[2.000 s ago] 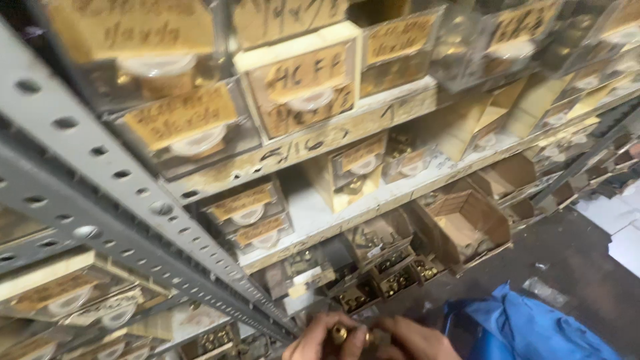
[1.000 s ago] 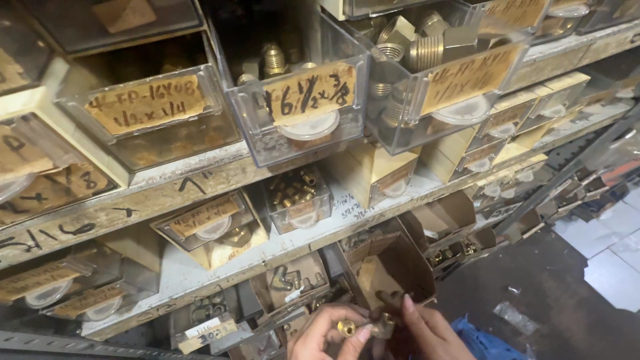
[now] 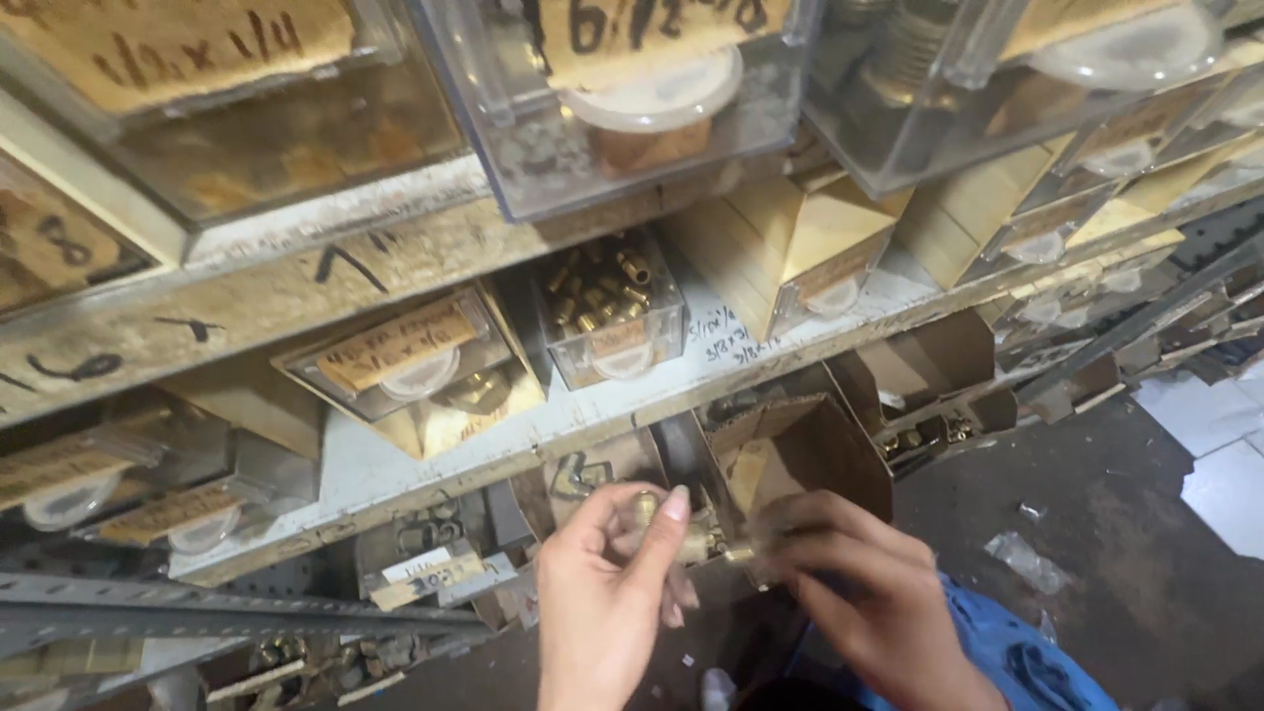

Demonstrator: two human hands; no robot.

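Note:
My left hand is closed around small brass fittings, one of them threaded, between thumb and fingers. Just to its right, my right hand is blurred, its fingertips close to a small brass piece; whether it grips that piece is unclear. Both hands are in front of an open cardboard bin. Above them, a clear plastic drawer of small brass fittings rests on the white shelf.
Large clear drawers with handwritten labels jut out overhead. A labelled drawer sits on the shelf at left. More cardboard bins line the lower row. Blue fabric and plastic scraps are at lower right.
The view has shifted along the shelving and closer to it. One second ago both hands were together at the brass fittings; now the right hand is a little apart from the left.

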